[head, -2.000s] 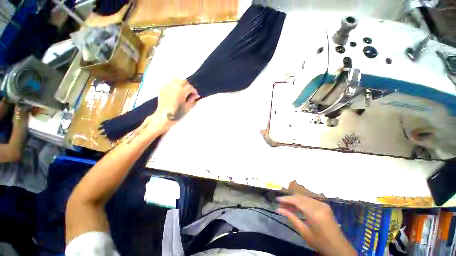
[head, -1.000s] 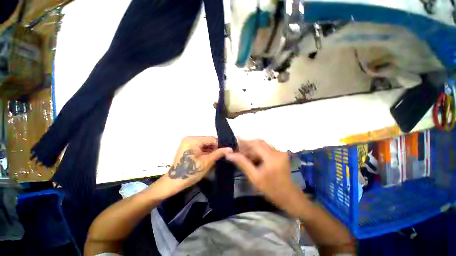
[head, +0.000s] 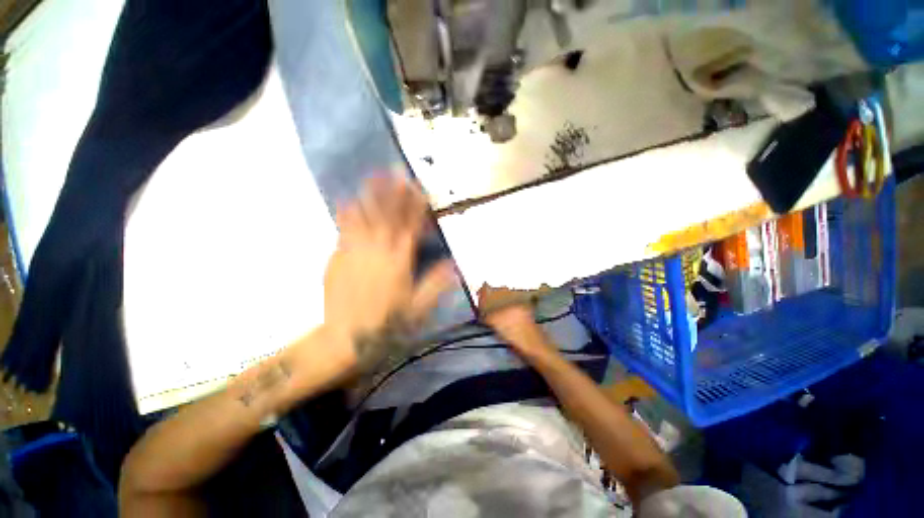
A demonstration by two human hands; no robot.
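A long fabric strip (head: 322,96) lies grey-blue face up, running from the top of the picture down to the table's front edge, with a dark right edge. My left hand (head: 385,263) lies flat on the strip with its fingers spread, blurred. My right hand (head: 510,316) is at the table's front edge beside the strip's lower end; its fingers look closed, but what they hold is hidden. The navy strip bundle (head: 152,111) lies on the left of the table, its ends hanging over the front edge. The sewing machine's needle area (head: 486,101) is right of the strip.
A crumpled beige rag (head: 714,61) lies on the machine bed. A black pad or phone (head: 800,152) and red and yellow scissor loops (head: 859,160) are at the table's right edge. A blue basket (head: 699,390) holding orange-white boxes (head: 748,268) stands below.
The strip, narrow and navy between both hands a second ago, now lies spread with its grey-blue face up. My left hand has opened onto it; my right hand has moved slightly right. The view has shifted right.
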